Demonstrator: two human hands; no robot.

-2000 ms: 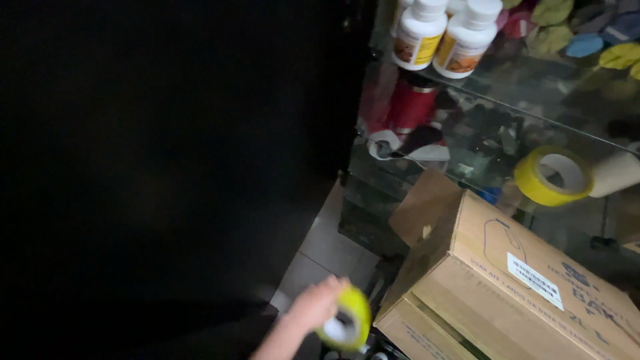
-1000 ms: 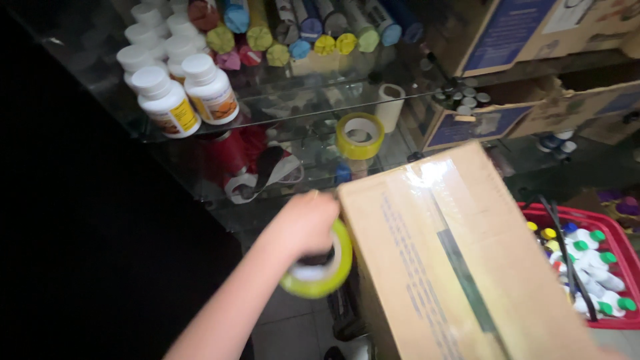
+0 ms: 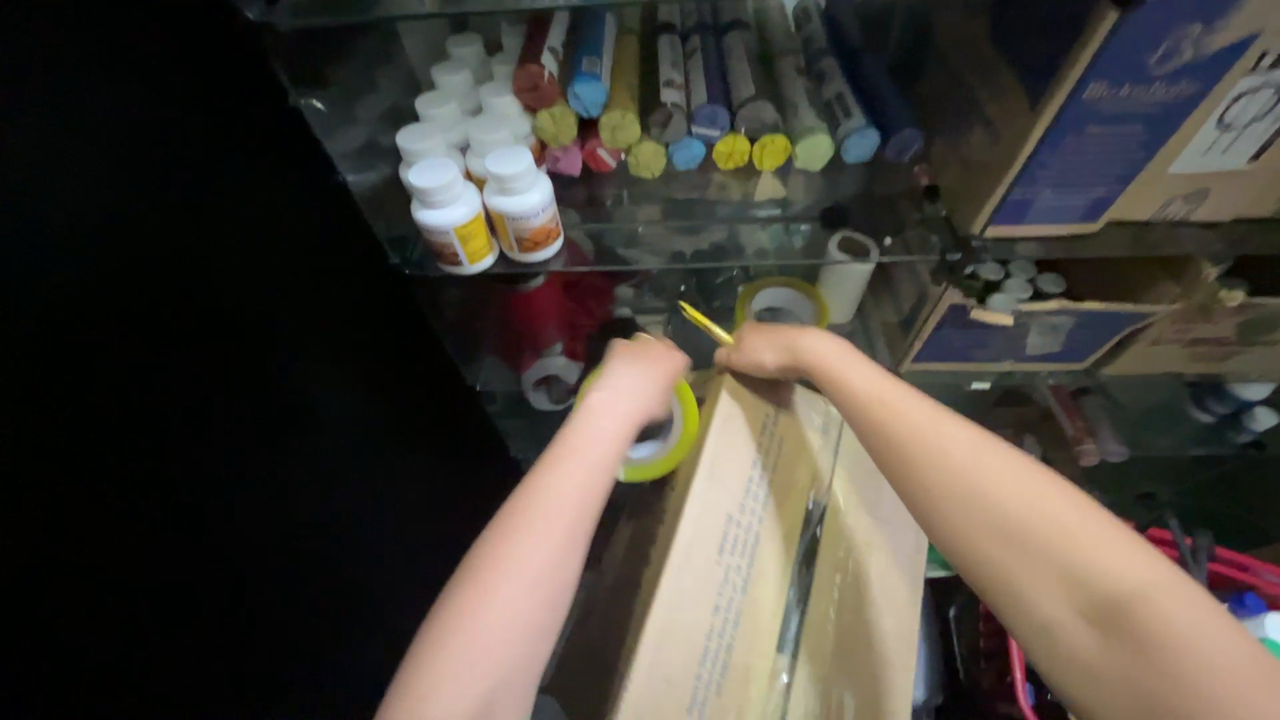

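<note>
My left hand (image 3: 642, 378) grips a roll of yellow tape (image 3: 680, 440) just off the far left corner of a cardboard box (image 3: 740, 560). At that box's far edge is my right hand (image 3: 775, 350), closed around a slim yellow tool (image 3: 705, 322), perhaps a cutter or pen, whose tip points up and left. Clear tape and a dark strip run along the seam on the box's top. A second roll of yellow tape (image 3: 783, 290) lies on the glass shelf behind my right hand, beside a white roll (image 3: 848, 275).
White bottles (image 3: 450, 215) and colored wrapped tubes (image 3: 735, 120) stand on the upper glass shelf (image 3: 640, 250). Open cardboard boxes (image 3: 1040, 335) fill shelves at right. A red basket (image 3: 1230, 570) with bottles is low right. A dark surface (image 3: 200, 400) covers the left side.
My right hand has come into view with the yellow tool at the box's far edge. My left hand still holds the tape roll. The view has swung right since the first frame.
</note>
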